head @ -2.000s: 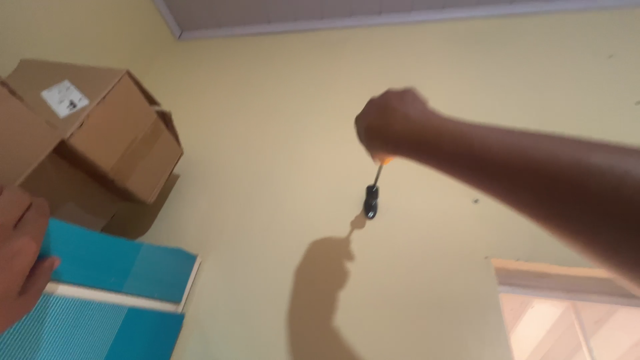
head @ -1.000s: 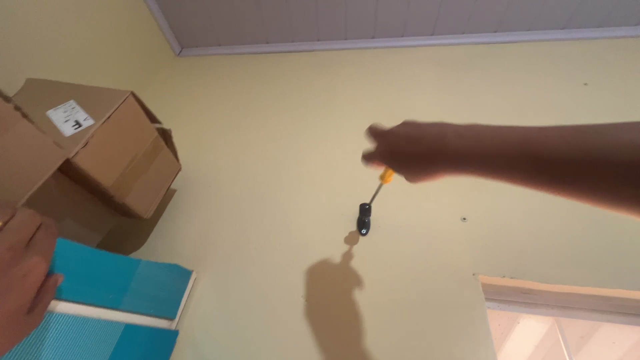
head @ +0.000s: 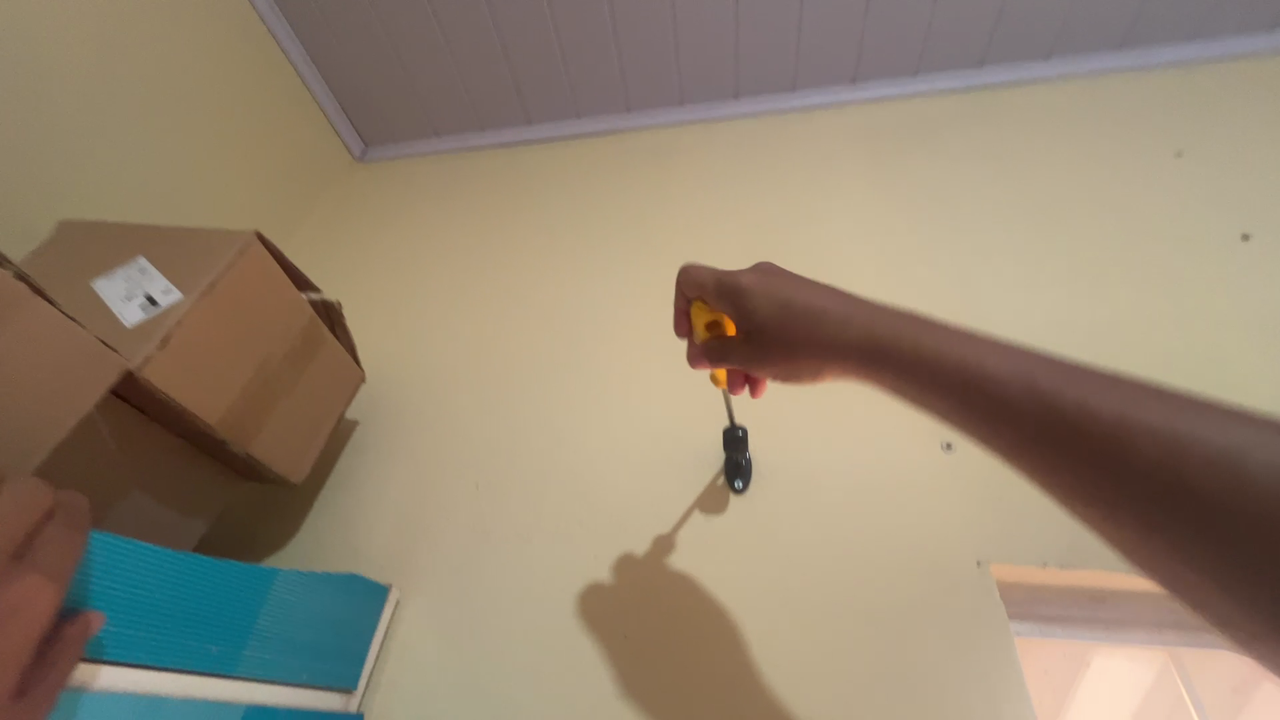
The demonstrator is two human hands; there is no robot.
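Note:
My right hand [head: 765, 325] is closed around the yellow handle of a screwdriver [head: 713, 325], right of the middle of the view. The metal shaft points down to a small black fitting [head: 737, 460] on the pale yellow wall. The screwdriver's tip is hidden at the top of the fitting. At the left edge, my left hand [head: 40, 590] rests its fingers on the end of a blue ridged panel with a pale edge [head: 230, 610]. Part of that hand is out of view.
Cardboard boxes [head: 250, 370] are stacked at the left, above the blue panel. A panelled ceiling [head: 650, 50] meets the wall at the top. A framed opening [head: 1120, 610] is at the lower right. A small screw or plug [head: 948, 446] sits in the wall.
My right hand stays at the screwdriver above the black fitting, but its fingers have changed from loosely spread to closed around the handle. My left hand remains by the blue panel.

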